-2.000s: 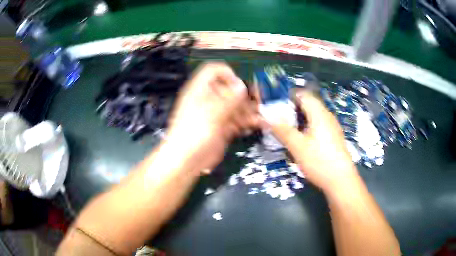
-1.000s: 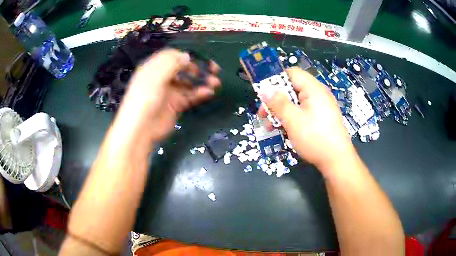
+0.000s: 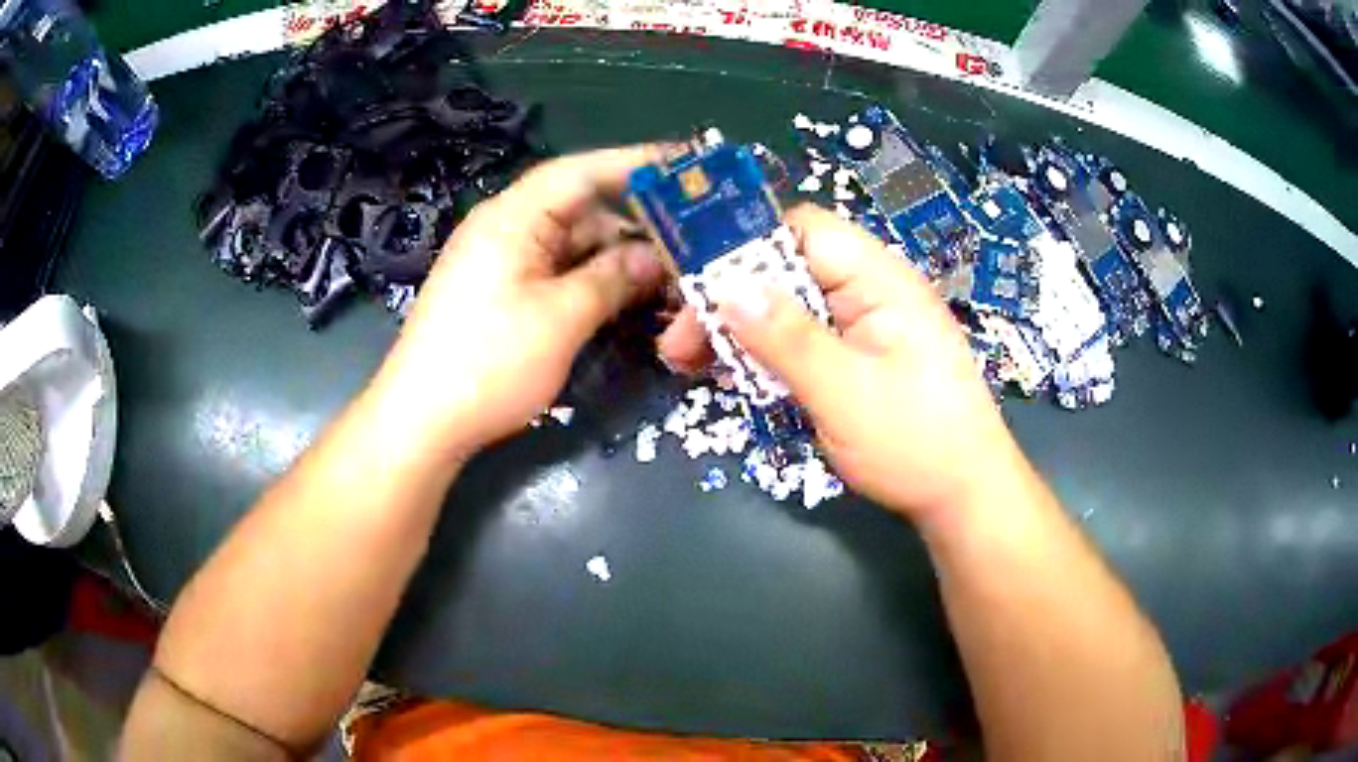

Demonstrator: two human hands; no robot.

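A circuit board (image 3: 715, 221), blue at its upper end and white with dark dots below, is tilted up in front of me. My right hand (image 3: 879, 365) grips its lower part, with the thumb on the white area. My left hand (image 3: 544, 283) is at the board's upper left edge, its fingers curled. Whether it grips the board or holds anything else cannot be told. Small white pieces (image 3: 722, 432) lie below the board. Another blue board lies partly hidden under my right hand.
A heap of black plastic frames (image 3: 373, 179) lies at the left. A pile of boards (image 3: 1065, 276) lies at the right. A white fan (image 3: 63, 410) and a bottle (image 3: 82, 90) stand at the far left. A printed white strip (image 3: 715, 23) runs along the back.
My left hand has come from the left, where it held a dark piece, to the board's side. The board and my right hand have shifted slightly left. The whole view has shifted too.
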